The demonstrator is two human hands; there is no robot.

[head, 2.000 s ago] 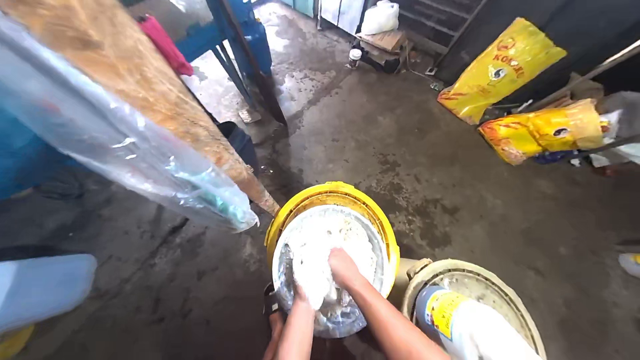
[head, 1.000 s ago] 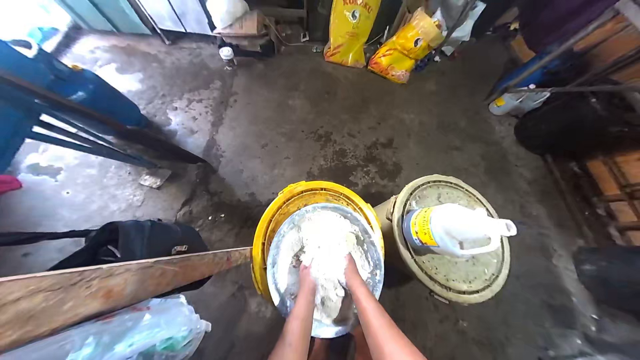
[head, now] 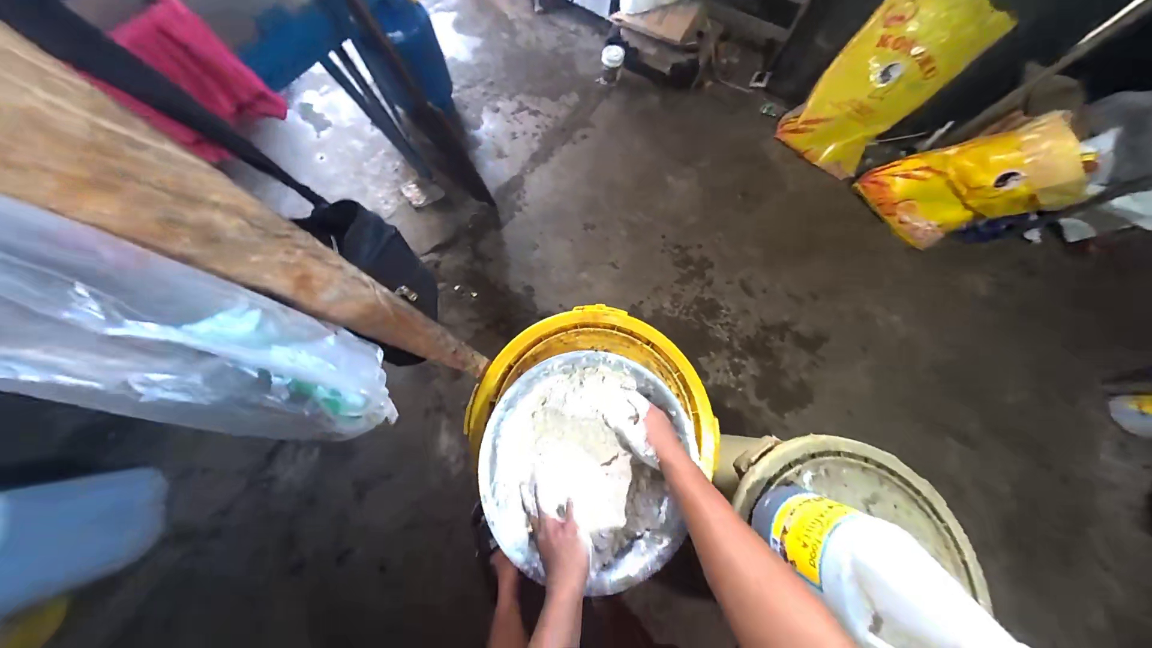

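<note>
A round metal basin (head: 589,585) rests on a yellow plastic bucket (head: 594,317), with pale, floury dough (head: 580,450) heaped inside it. My left hand (head: 560,531) lies on the near side of the dough, its fingers partly sunk in and whitened. At the right side of the dough is my right hand (head: 641,427), coated white, its fingers pressed against the mass. Glare washes out the middle of the dough, and neither hand's fingertips show clearly.
Right of the bucket stands a lidded beige drum (head: 954,531) with a white plastic jug (head: 891,576) lying on it. A wooden post (head: 270,243) and a clear plastic bag (head: 225,360) are at left. Yellow sacks (head: 900,81) lean at the upper right.
My hands, close together in the middle of the basin two seconds ago, are now apart, left hand nearer me and right hand at the right side. The view has swung over and back.
</note>
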